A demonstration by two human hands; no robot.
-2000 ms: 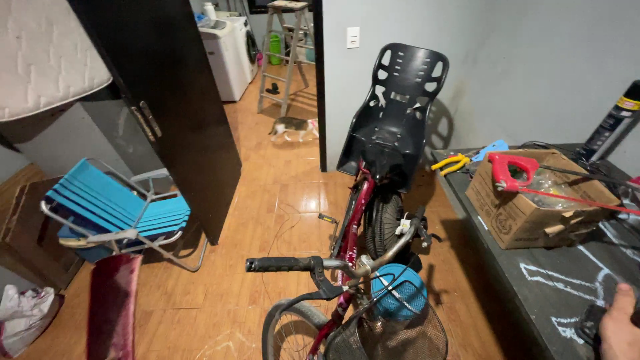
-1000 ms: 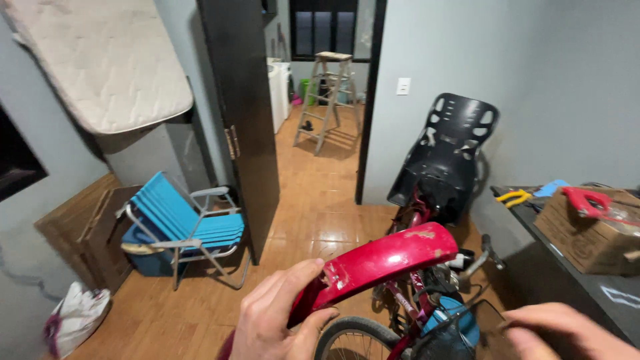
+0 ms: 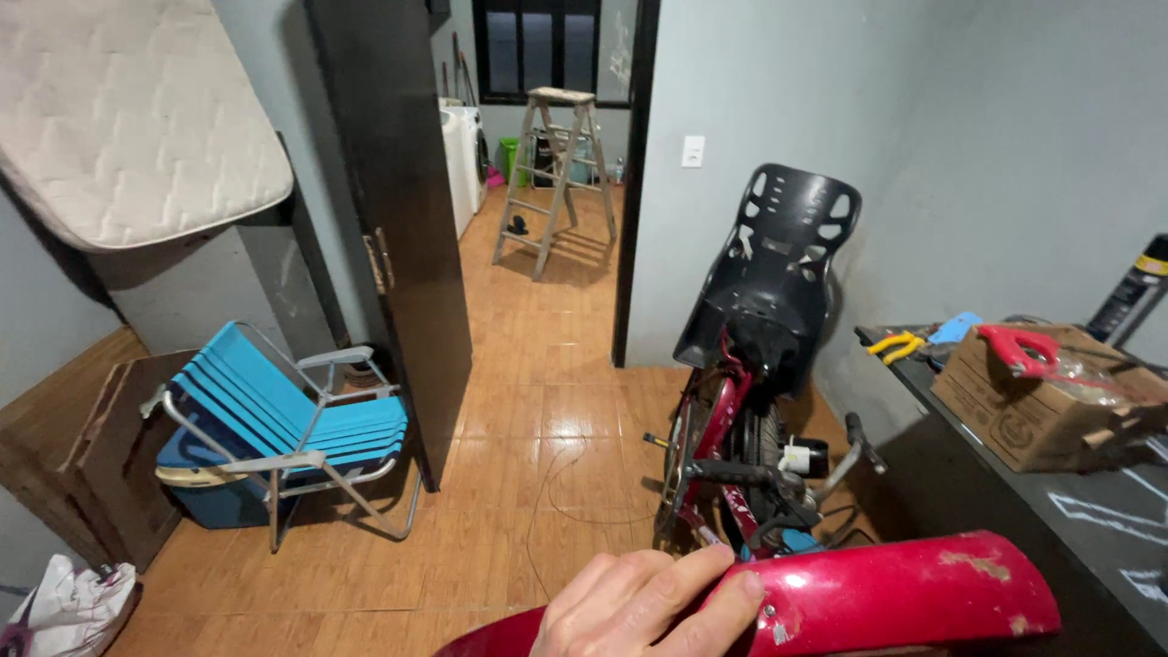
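Observation:
My left hand (image 3: 652,602) grips a red metal bicycle fender (image 3: 894,593) at the bottom of the view, with fingers over its curved top. Paint is scraped off near the fender's right end, and a small rivet or screw shows beside my fingertips. Just beyond it stands a red bicycle (image 3: 716,447) with a black child seat (image 3: 776,265) at its rear. The fender hides the front of the bicycle. My right hand is out of view.
On the right, a dark table (image 3: 1013,493) bears a cardboard box (image 3: 1013,411), a red-handled saw (image 3: 1022,351) and yellow-handled pliers (image 3: 899,347). A blue folding chair (image 3: 274,401) stands left, by a black door (image 3: 401,228). A stepladder (image 3: 557,182) stands beyond the doorway.
The fender in my left hand has moved lower and to the right in the view. My right hand, seen a second ago at the lower right, has left the view.

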